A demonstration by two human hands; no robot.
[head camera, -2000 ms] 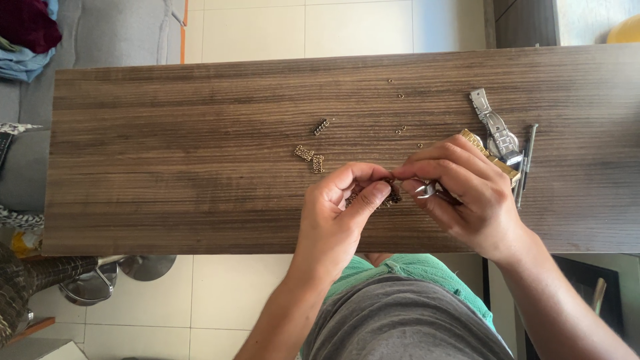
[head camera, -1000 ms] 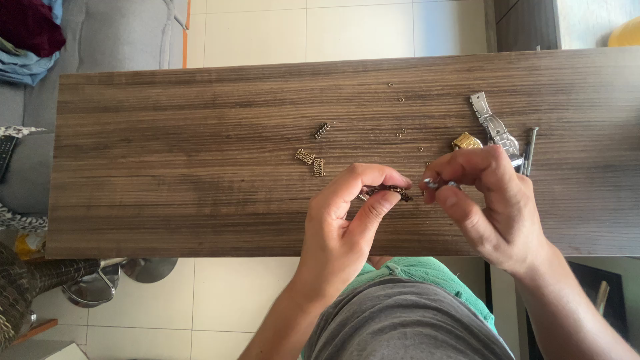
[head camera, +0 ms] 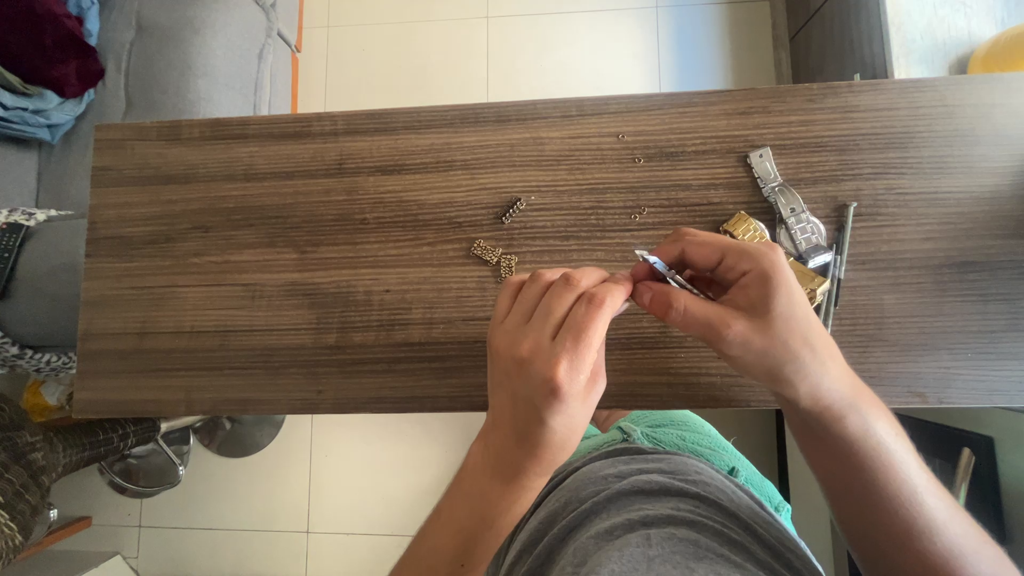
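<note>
My left hand is turned back-up over the table, fingers curled and their tips beside my right fingertips. Its fingers hide the bronze-coloured metal piece seen there in the earlier views. Between thumb and fingers of my right hand is a small silver metal tool, its tip pointing up and left; whether it is tweezers or pliers I cannot tell. Left of the hands lie two gold-toned openwork metal pieces, one touching the other, and a darker beaded piece. Small metal rings lie farther back.
The wood-grain table spans the view. Right of my hands are a silver-coloured wristwatch, a gold-coloured wristwatch partly hidden by my right hand, and slim metal tools. A grey sofa stands beyond the left end.
My left hand has turned over, so its back now covers the metal piece it pinched in view before. My right hand, still with the silver tool, has come in against the left fingertips.
</note>
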